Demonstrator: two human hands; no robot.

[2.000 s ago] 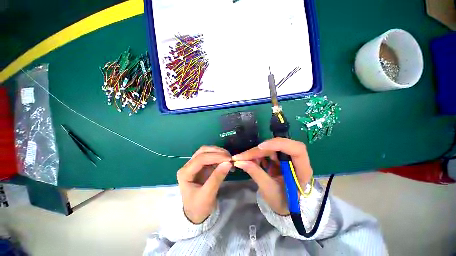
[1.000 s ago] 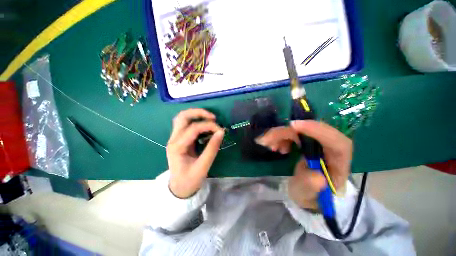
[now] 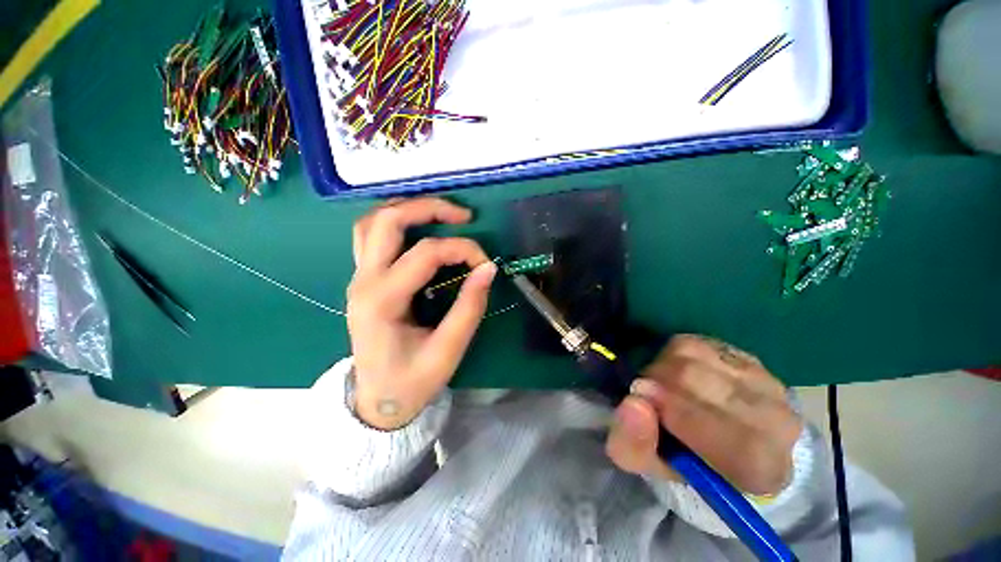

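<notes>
My left hand (image 3: 415, 302) pinches a short lead wire (image 3: 448, 284) between thumb and forefinger, at the left end of a small green circuit board (image 3: 529, 265). The board lies on the black work pad (image 3: 598, 236). My right hand (image 3: 713, 412) grips the blue and black soldering iron (image 3: 719, 489). Its silver tip points up and left and is at the board's left end, close to my left fingertips. Whether the tip touches the board I cannot tell. Thin solder wire (image 3: 220, 262) runs from the left to my left hand, and its end shows right of the hand.
A blue-rimmed white tray (image 3: 593, 161) holds heaped lead wires (image 3: 395, 60) and a few loose strands (image 3: 746, 70). Soldered assemblies (image 3: 228, 110) lie left of it, loose green boards (image 3: 823, 220) right. Tweezers (image 3: 146, 283) and a clear bag (image 3: 55, 242) lie left; a white tub (image 3: 971, 77) stands right.
The iron has swung from pointing upward down to the board. My right hand has moved lower. My left hand has stayed near the pad, and the board's left end is now at its fingertips.
</notes>
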